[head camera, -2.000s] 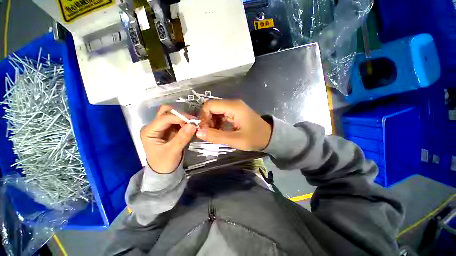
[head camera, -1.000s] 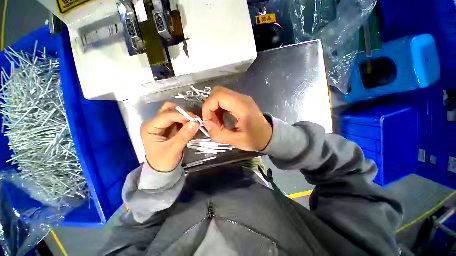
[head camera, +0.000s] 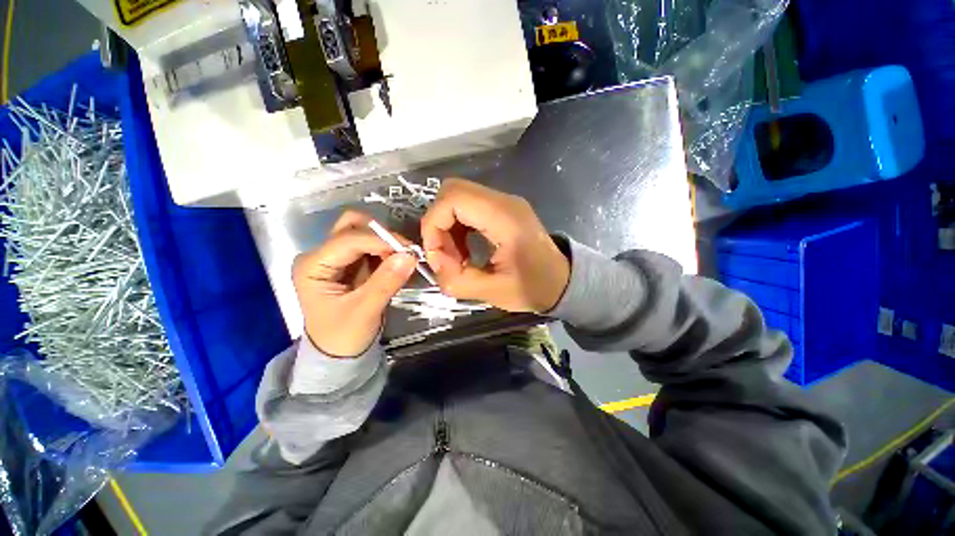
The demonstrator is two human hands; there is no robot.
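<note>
My left hand (head camera: pixel 351 285) is bare and pinches a white strip (head camera: pixel 390 238) between thumb and fingertips. My right hand (head camera: pixel 490 251) is bare, just to the right, its thumb and fingertips closed at the strip's lower end, where a small white fitting seems to sit. The fingertips partly hide this join. Loose white strips (head camera: pixel 440 305) lie on the shiny metal tray (head camera: pixel 607 157) just below my hands. Small white pieces with end fittings (head camera: pixel 398 193) lie on the tray above them, towards the machine.
An off-white machine (head camera: pixel 450 79) with a dark working head (head camera: pixel 317 92) stands ahead. A blue bin (head camera: pixel 215 345) piled with white strips is at left. At right are a crumpled clear bag (head camera: pixel 712 115), a blue stool (head camera: pixel 890 126) and a darker blue bin (head camera: pixel 838 304).
Over the two seconds, the strip between my hands has become more visible, with its lower part showing past my left fingertips. The right fingers have shifted slightly. The view has moved a little.
</note>
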